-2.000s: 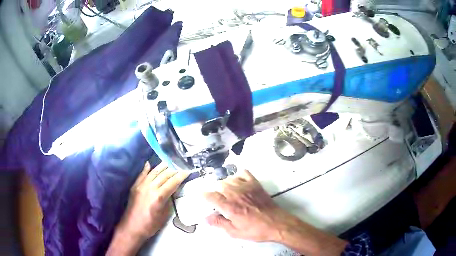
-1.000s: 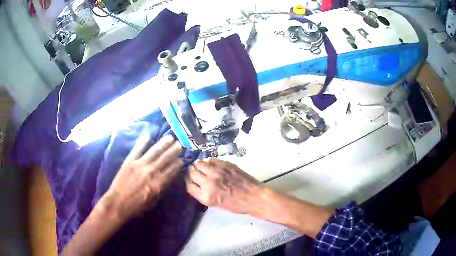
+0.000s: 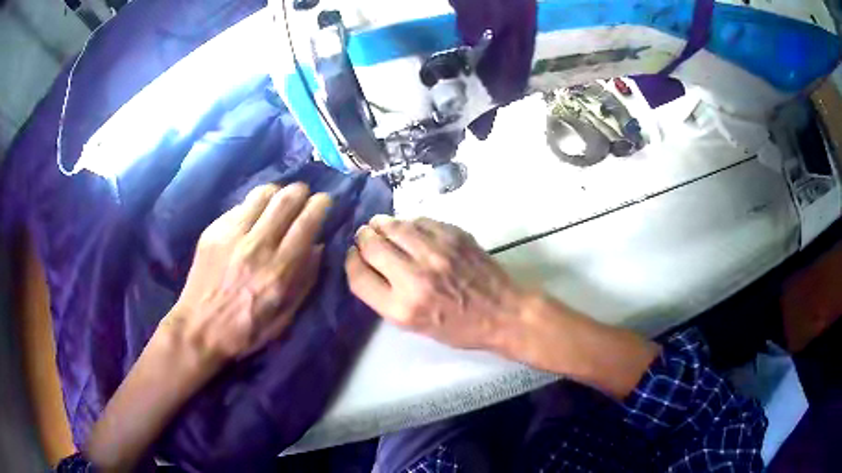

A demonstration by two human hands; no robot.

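Note:
The quilted purple garment piece [image 3: 138, 305] lies heaped over the left of the table and hangs past its front edge. Its edge runs up to the presser foot and needle area [image 3: 399, 171] of the sewing machine [image 3: 406, 42]. My left hand [image 3: 258, 268] lies on the cloth with curled fingers, gripping a fold of it. My right hand [image 3: 434, 282] pinches the cloth's right border just in front of the foot; its fingertips are partly hidden. The needle tip cannot be made out.
A metal ring-shaped item [image 3: 591, 129] lies on the bed behind the needle. Purple fabric strips [image 3: 499, 42] hang over the machine head. The LED lamp [image 3: 138, 139] glares at left. A measuring tape strip [image 3: 462, 399] runs along the front edge. A control panel [image 3: 812, 152] stands at right.
The view has shifted closer to the bed. The cloth, away from the front bed two seconds ago, now spreads in front of the needle, with both hands on it. My left hand's fingers have curled in.

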